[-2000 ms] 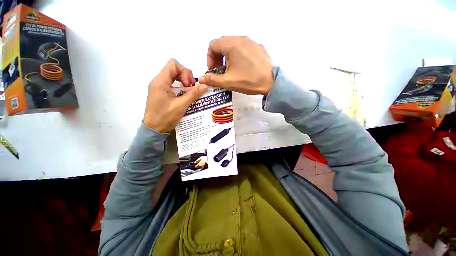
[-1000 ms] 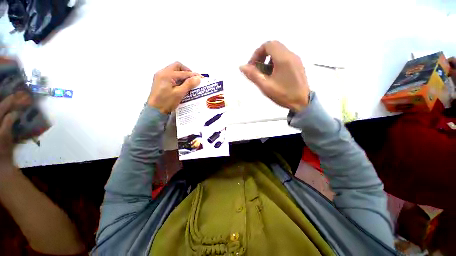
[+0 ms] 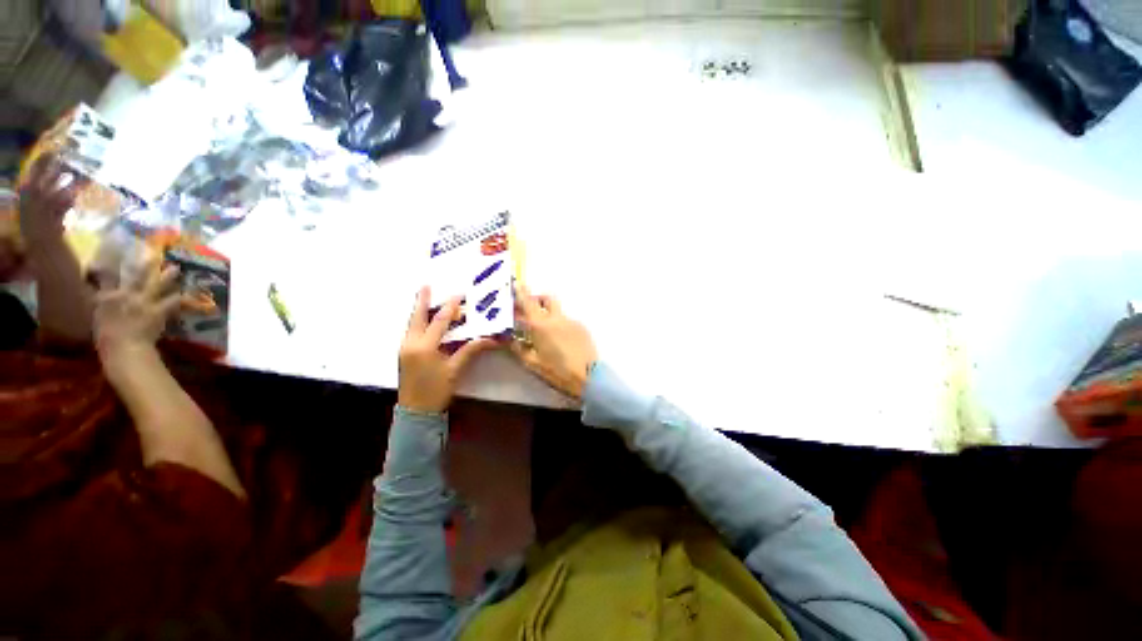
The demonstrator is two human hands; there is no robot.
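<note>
The retail carton (image 3: 472, 278) stands or lies on the white tabletop near its front edge, its white printed panel facing me. My left hand (image 3: 437, 357) holds its lower left corner, fingers on the white panel. My right hand (image 3: 551, 342) is at its lower right corner. Something small and dark shows at the right fingertips; I cannot tell what it is. The underside of the carton is hidden.
A yellow-green stick (image 3: 279, 308) lies left. Clear plastic bags (image 3: 257, 175) and a black plastic bag (image 3: 376, 88) are at the back left. Small dark dots (image 3: 726, 69) lie at the back. A thin stick (image 3: 920, 304) and another carton (image 3: 1108, 382) are right. A person handles cartons at left.
The view has shifted to show more of the table. Both hands have left the carton's top end and now hold its lower end. The carton is farther from my body.
</note>
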